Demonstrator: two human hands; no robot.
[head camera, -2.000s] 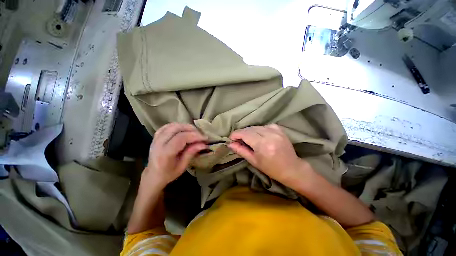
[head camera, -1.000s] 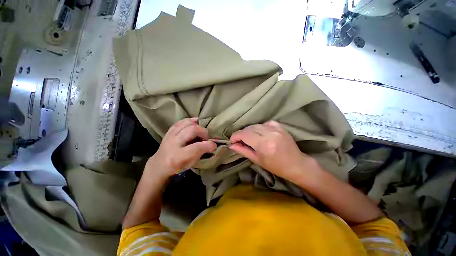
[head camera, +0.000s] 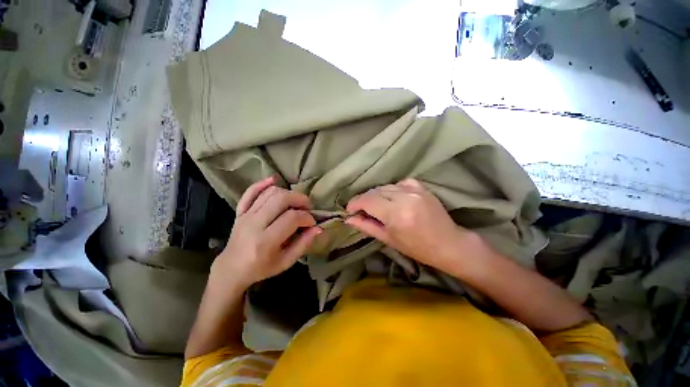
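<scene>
A large khaki garment piece (head camera: 280, 91) lies over the front of the white machine table and down to my lap, bunched into folds near my hands. A double stitched line runs along its left part, and a small tab stands out at its top. My left hand (head camera: 268, 230) pinches a narrow cloth edge between thumb and fingers. My right hand (head camera: 401, 219) pinches the same edge just to the right. The fingertips are a short gap apart. The exact layers between them are hidden in the folds.
The white machine bed (head camera: 575, 83) is at upper right, its head cut off by the top edge. A dark pen-length tool (head camera: 649, 79) lies on it. An older worn machine (head camera: 140, 143) stands left. Khaki and pale cloth (head camera: 151, 302) hangs at lower left, more cloth (head camera: 628, 280) below the table at right.
My left hand has shifted its fingers along the pinched edge, and its wrist has turned slightly. My right hand keeps its pinch. The view has shifted slightly; the garment lies much as before.
</scene>
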